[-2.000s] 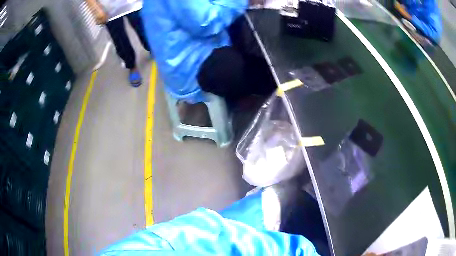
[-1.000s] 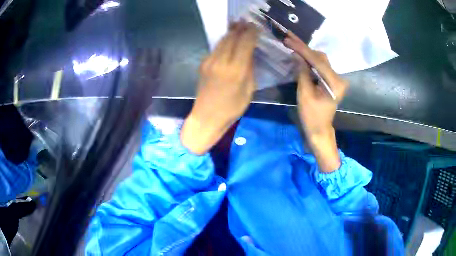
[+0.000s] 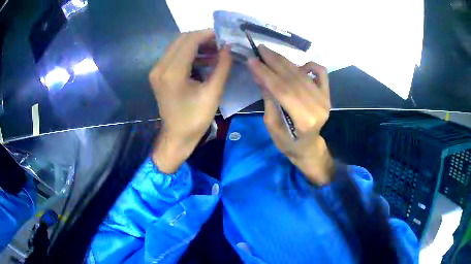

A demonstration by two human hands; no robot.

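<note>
My left hand grips the near left edge of a translucent sheet between thumb and fingers. A narrow dark strip lies on or in that sheet, seen at a slant. My right hand holds dark tweezers like a pen, with the tips on the sheet near the dark strip's left end. Whether the tips pinch anything cannot be told. A large bright white sheet lies behind and under the hands.
A dark panel and glossy clear film lie at the left. The bench edge crosses below the hands. A clear bag hangs at lower left near a tape tab. A teal crate stands at lower right.
The view has swung from the aisle to the bench. Since one second ago, both hands have moved left and down in view; the tweezers now point onto the raised sheet. The square dark panel no longer shows between them.
</note>
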